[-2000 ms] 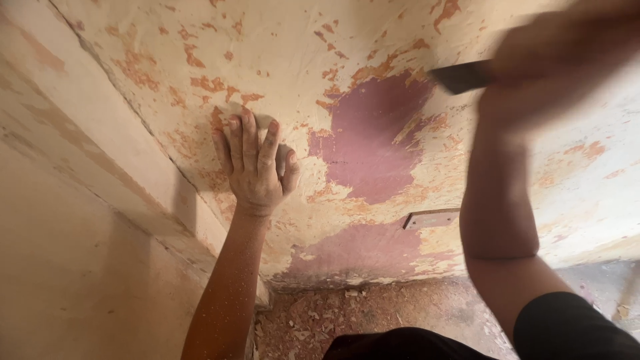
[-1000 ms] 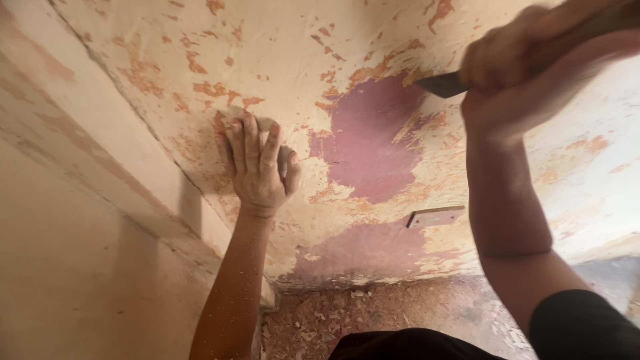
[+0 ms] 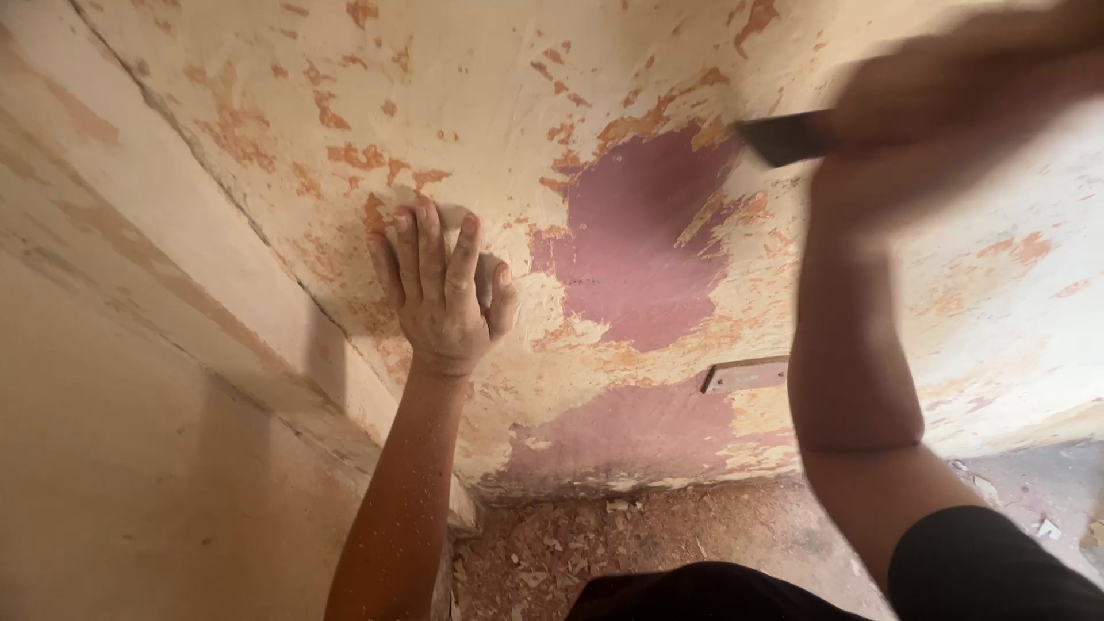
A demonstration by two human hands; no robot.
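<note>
My left hand (image 3: pixel 444 293) rests with its palm side against the peeling painted wall (image 3: pixel 483 112), fingers apart, left of a bare purple patch (image 3: pixel 642 246). Blurred by motion, my right hand (image 3: pixel 914 129) grips a scraper (image 3: pixel 785 138); its dark flat blade points left, by the upper right edge of the purple patch. Whether the blade touches the wall cannot be told. The scraper's handle is mostly hidden by the hand. Around the patch the cream paint is ragged, with orange spots showing.
A small plate (image 3: pixel 746 376) with screws is fixed low on the wall, near my right forearm. Below, the floor (image 3: pixel 673 526) is strewn with paint flakes. A ledge-like moulding (image 3: pixel 216 259) and another wall surface (image 3: pixel 129 431) lie at the left.
My right hand and the scraper have shifted slightly between frames, staying around the patch's upper right edge. My left hand keeps its place on the wall.
</note>
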